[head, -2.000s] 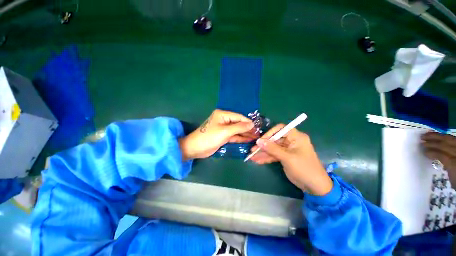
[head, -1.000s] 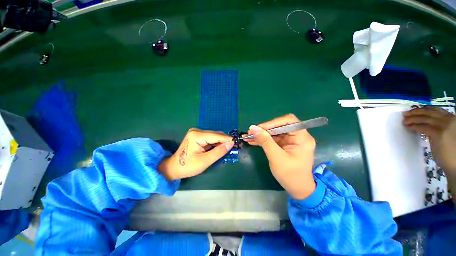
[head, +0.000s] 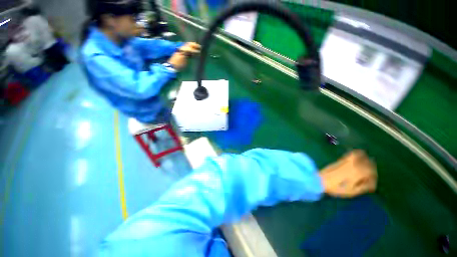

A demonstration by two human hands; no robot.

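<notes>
My left hand [head: 349, 174] is at the right of the view above the green belt, blurred, with its fingers curled. Whether it holds anything does not show. The dark blue work mat [head: 348, 228] lies on the belt just below that hand. My right hand is out of the picture. A small dark round housing [head: 331, 138] lies on the belt beyond my left hand, and another dark unit [head: 444, 243] is at the lower right edge.
A white box [head: 215, 113] with a black gooseneck lamp [head: 260, 7] stands by a blue cloth [head: 242, 120]. A person in a blue smock [head: 123, 65] sits at the belt, near a red-framed stool [head: 159, 144]. White sheets [head: 368, 60] hang beyond the belt rail.
The view has swung left, bringing in the aisle, lamp and seated person. My right hand, the tweezers and the parts sheet have left the view. My left hand is farther out over the belt.
</notes>
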